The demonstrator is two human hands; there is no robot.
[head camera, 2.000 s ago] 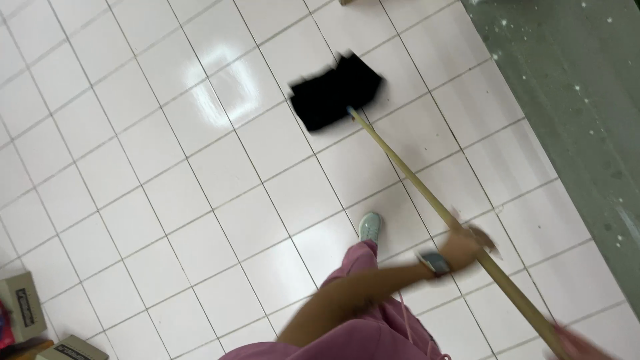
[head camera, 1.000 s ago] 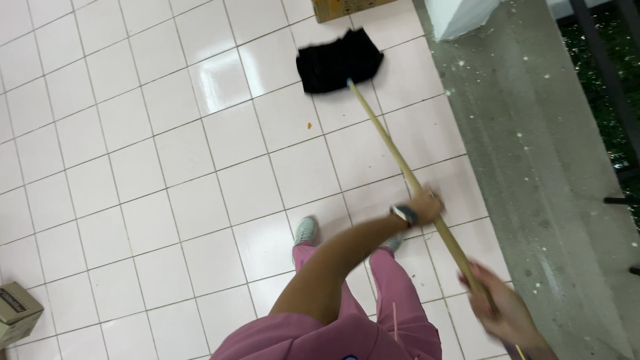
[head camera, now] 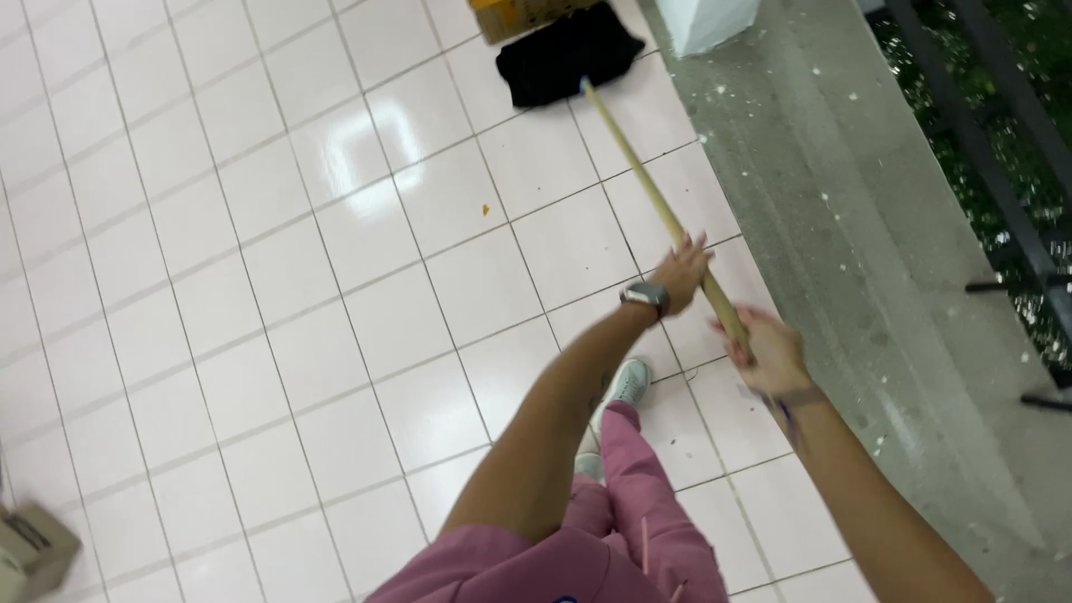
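A long pale wooden handle (head camera: 634,159) slants from the upper middle toward the lower right. Its far end, with a bit of blue, meets a wide black broom or mop head (head camera: 569,57) lying on the white tiles. My left hand (head camera: 682,272), below a wrist watch (head camera: 646,295), rests on the handle's middle with the fingers looking partly extended; how firmly it grips is unclear. Nearer to me, my right hand (head camera: 766,347) is closed around the handle's near end. A small orange scrap (head camera: 485,209) and tiny dark bits lie on the tiles.
A yellow-brown cardboard box (head camera: 511,18) stands right behind the black head. At the right runs a grey concrete strip (head camera: 812,167) with a white pillar base (head camera: 708,21) and dark metal railing bars (head camera: 988,159) beyond. Another cardboard box (head camera: 38,553) sits at the lower left.
The black head has moved across the tiles to beside the yellow-brown box, farther from the orange scrap. My feet have shifted. The view has moved too.
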